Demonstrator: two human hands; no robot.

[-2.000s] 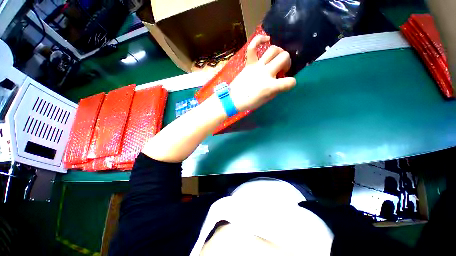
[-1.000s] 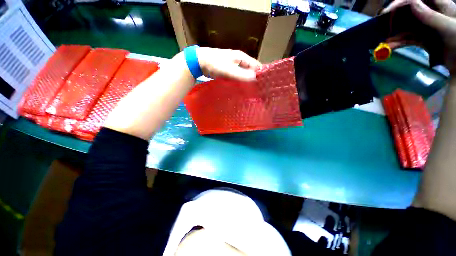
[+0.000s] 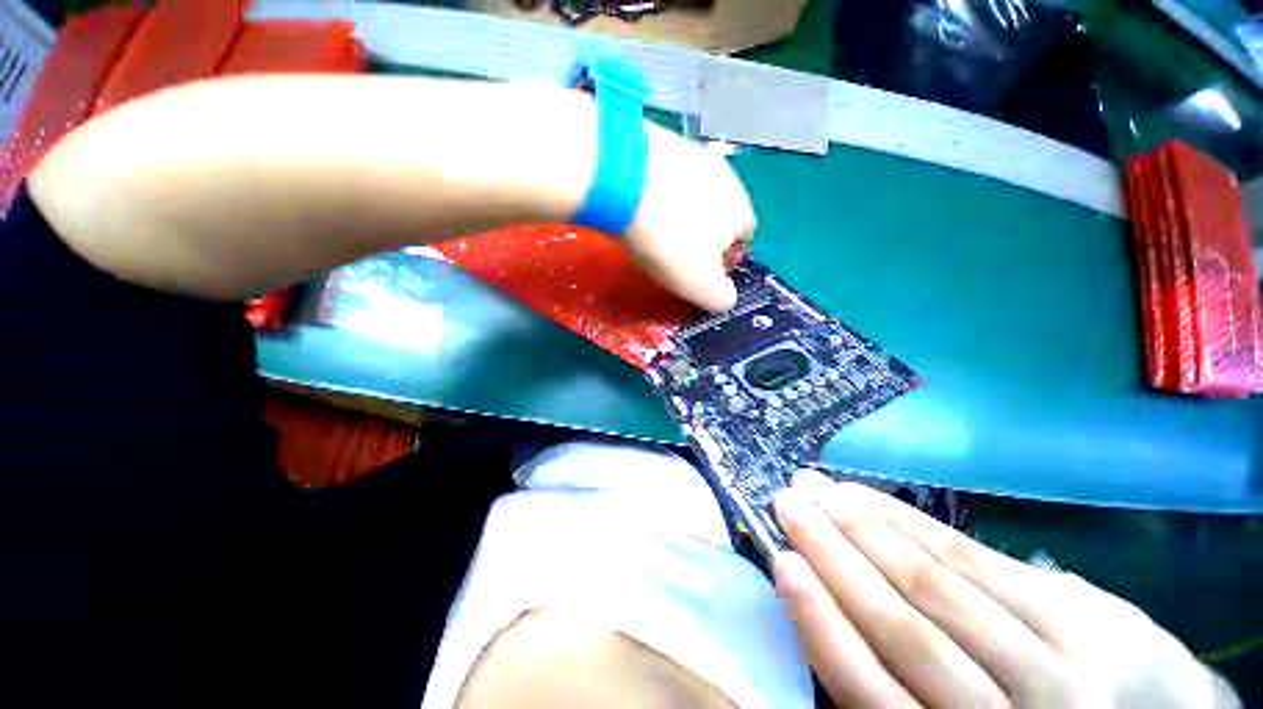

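Note:
A dark motherboard (image 3: 776, 367) lies at a slant with its chip side up, its upper left end at the mouth of a red bubble bag (image 3: 568, 284). My left hand (image 3: 693, 208), with a blue wristband, is closed on the bag's mouth beside the board's upper end. My right hand (image 3: 942, 596) holds the board's lower end between thumb and fingers. It cannot be seen how far the board sits inside the bag, as my left hand and forearm cover part of it.
Stacked red bags stand at the upper left (image 3: 166, 56) and at the right (image 3: 1194, 270) of the green mat (image 3: 997, 305). A grey plate (image 3: 762, 104) lies on the pale back rail. Black plastic (image 3: 970, 63) is behind it. A clear shiny sheet (image 3: 374, 305) lies left of the bag.
The board was raised at the upper right with its black film side showing; now it is lower, in front of me, chip side up. Both hands came down with bag and board.

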